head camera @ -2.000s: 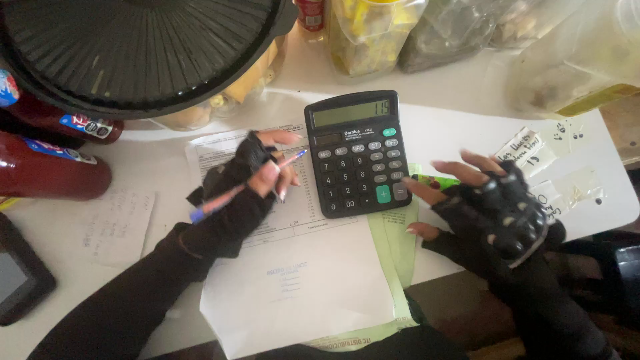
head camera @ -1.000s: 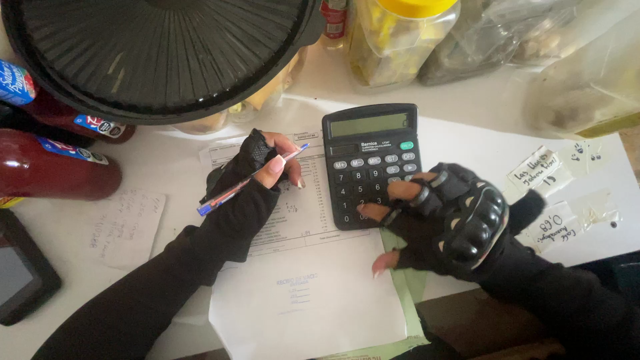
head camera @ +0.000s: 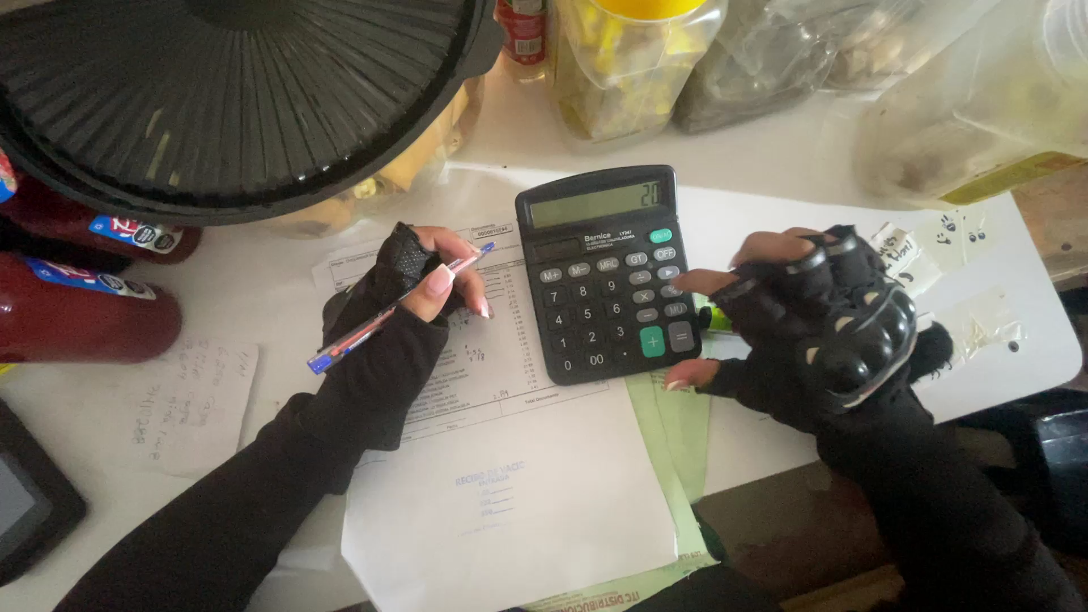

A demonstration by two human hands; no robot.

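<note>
My left hand (head camera: 408, 289), in a black fingerless glove, holds a clear ballpoint pen (head camera: 365, 330) with blue ends between thumb and fingers. It rests over a printed invoice-like sheet (head camera: 510, 518) bearing a stamp and handwriting. A black Bernice desk calculator (head camera: 586, 319) lies on the sheet's upper right part, with digits on its display. At its right edge is my right hand (head camera: 807, 314), gloved in black with hard knuckle guards, fingers spread and holding nothing. One fingertip is at the upper right keys; whether it presses is unclear. Green paper (head camera: 680, 433) shows beneath the sheet.
A large black ribbed lid (head camera: 229, 93) covers a container at upper left, with dark red bottles (head camera: 85, 310) below it. A yellow-lidded jar (head camera: 616, 85) and plastic bags (head camera: 756, 68) stand behind. A handwritten note (head camera: 200, 408) and a dark-framed device (head camera: 30, 501) lie at left.
My right hand has moved from over the calculator's lower keys to its right side. The display digits have changed. My left hand still holds the pen.
</note>
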